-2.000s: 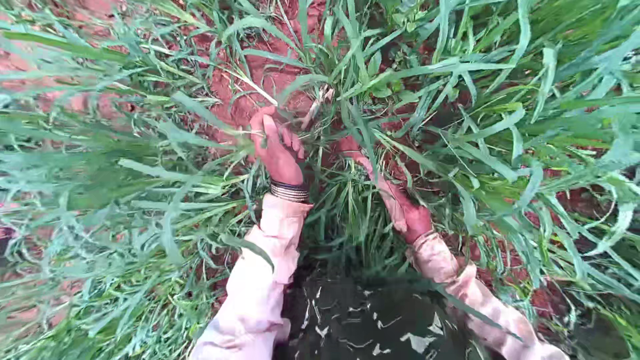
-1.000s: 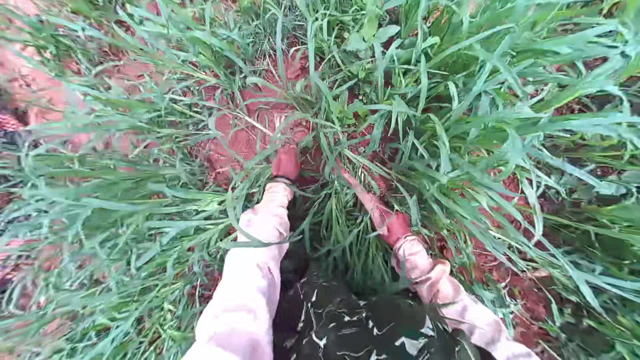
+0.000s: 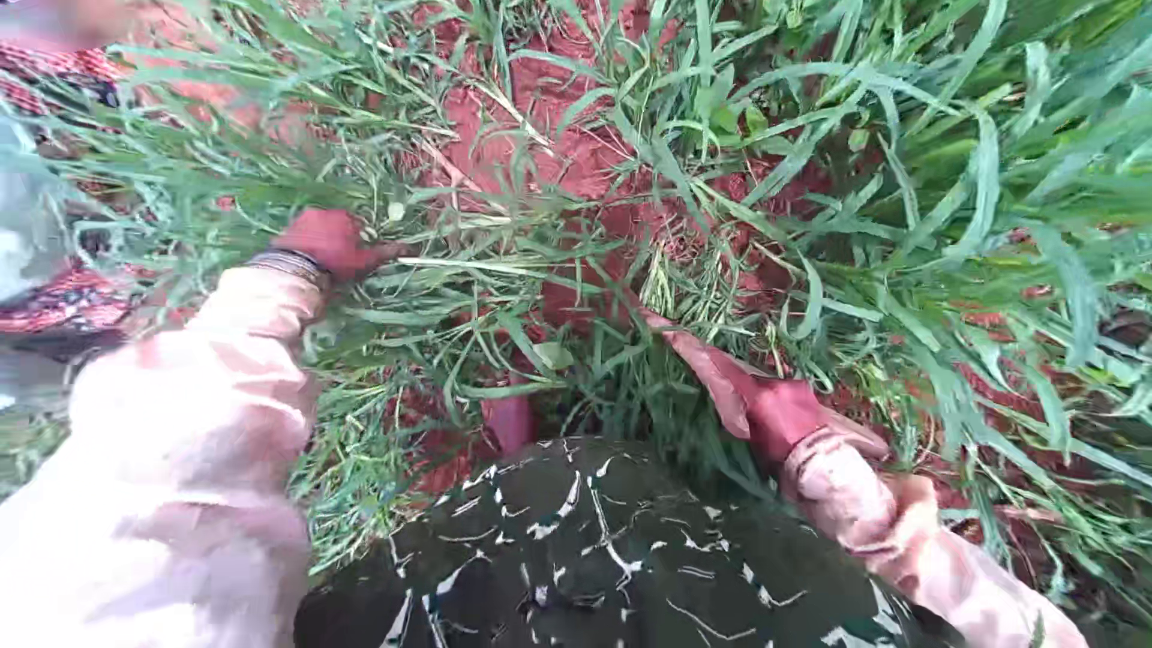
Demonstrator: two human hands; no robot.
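Observation:
My left hand (image 3: 333,241), with bangles at the wrist, is out to the left, its fingers closed around long green grass stalks (image 3: 468,264) that stretch to the right. My right hand (image 3: 785,416) is low on the right and grips a flat, soil-reddened hand tool (image 3: 706,364). The tool points up and left toward the ground, and its far end is partly lost among grass. Between the hands lie loose, tangled grass blades over red soil (image 3: 576,135). Leaves partly cover the fingers of my left hand.
Tall green grass (image 3: 981,180) stands thickly on the right. Patterned red cloth (image 3: 67,301) and grey cloth (image 3: 27,207), seemingly another person's clothing, are at the left edge. My dark patterned garment (image 3: 594,549) fills the bottom middle, with a pinkish foot (image 3: 508,423) just above it.
My left hand has moved left from the soil patch in the middle, with grass stalks now in it. My right hand still holds the tool. More of the cloth at the left edge shows.

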